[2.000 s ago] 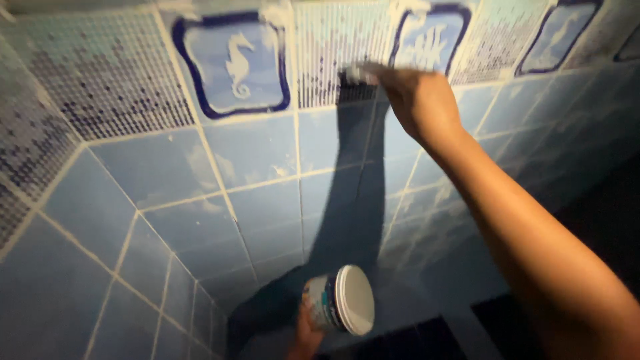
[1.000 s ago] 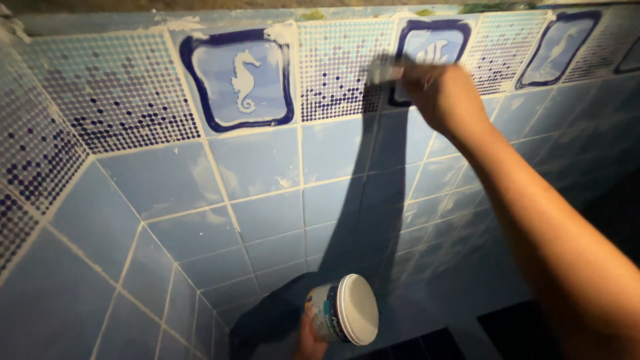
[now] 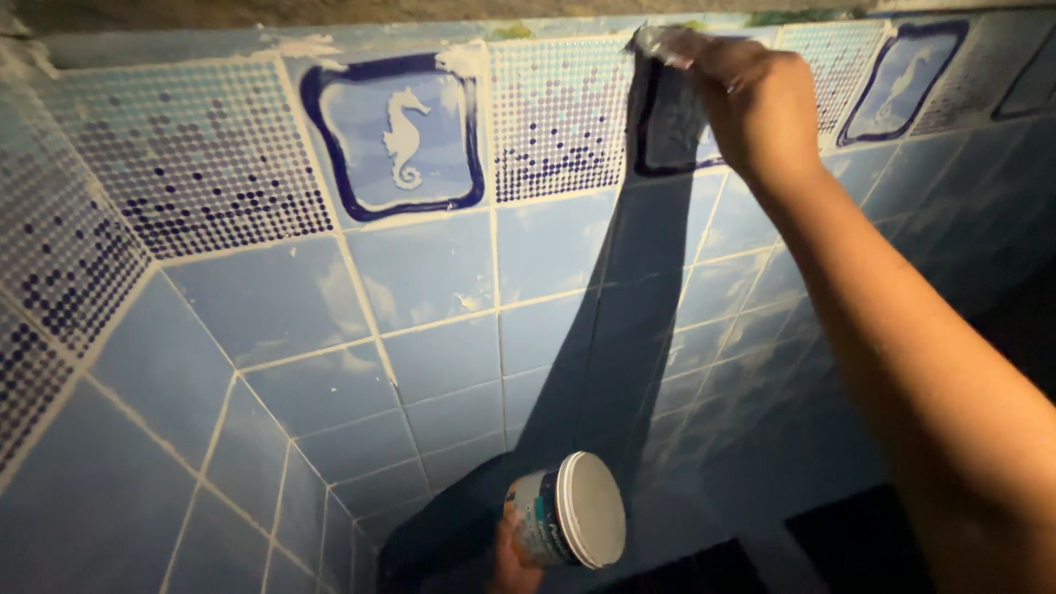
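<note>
My right hand (image 3: 763, 103) is raised to the top of the wall. Its fingers close on a small flat tool (image 3: 660, 43), perhaps a putty knife or scraper, smeared with whitish paste. The tool lies at the upper edge of a blue-framed decor tile (image 3: 672, 124), beside a dotted mosaic-pattern tile (image 3: 561, 115). Low in view, my left hand (image 3: 516, 557) grips a round plastic tub (image 3: 590, 511) from its left side. The tub is tilted, its pale round face towards the camera; whether that is a lid or its filling I cannot tell. Light grout lines (image 3: 497, 272) run between the blue tiles.
A seahorse decor tile (image 3: 404, 136) has white smears at its upper corners. A rough ledge (image 3: 371, 12) runs above the tiles. The left wall (image 3: 165, 437) meets this one at a corner. My arm's shadow falls down the wall, and dark rectangular shapes lie at the bottom right.
My right hand has moved from the lower part of the dotted tile, up and right to the top edge beside the framed tile. My left hand still holds the tub low down.
</note>
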